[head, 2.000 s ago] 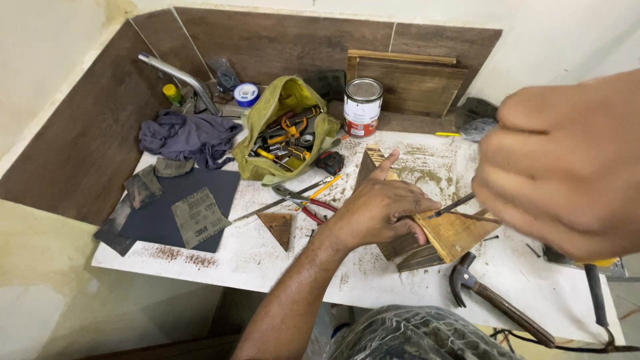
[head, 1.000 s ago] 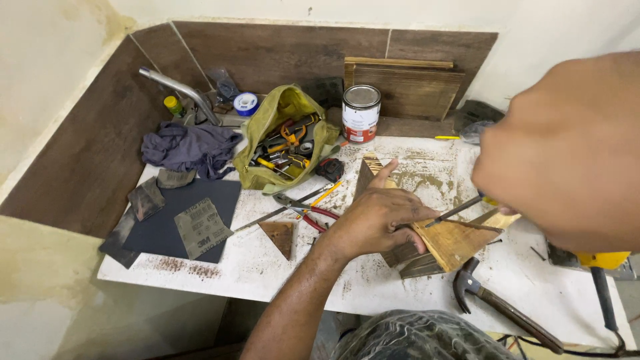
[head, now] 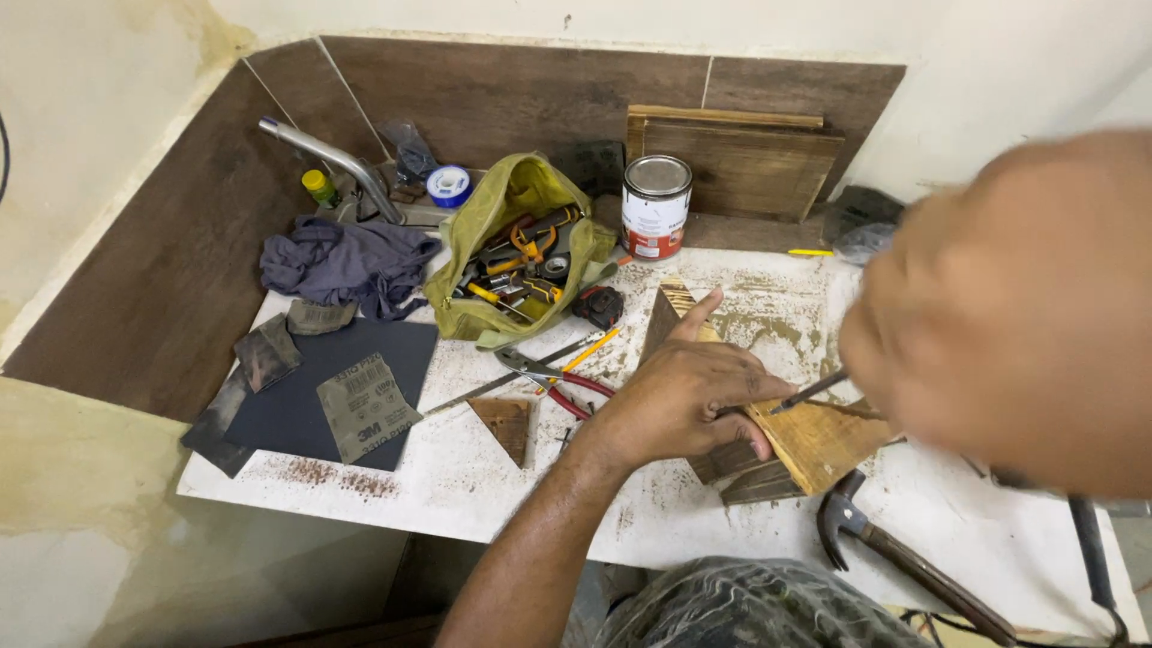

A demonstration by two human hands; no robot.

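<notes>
My left hand grips the edge of a wooden piece made of joined, angled boards, thumb and fingers around its near corner. My right hand, large and blurred at the right, is closed around a tool whose handle it hides. The tool's thin metal shaft, probably a screwdriver, slants down with its tip on the top board beside my left fingertips. A claw hammer lies just to the right of the wood. Left of my wrist are red-handled pliers and a small wooden triangle.
An open green tool bag, a tape measure and a metal can stand behind. Sandpaper, a dark sheet and a cloth lie at the left. Boards lean on the back wall. Sawdust marks the white table.
My right hand has stayed over the wood with the tool, shifting and turning slightly. My left hand keeps its hold on the wood.
</notes>
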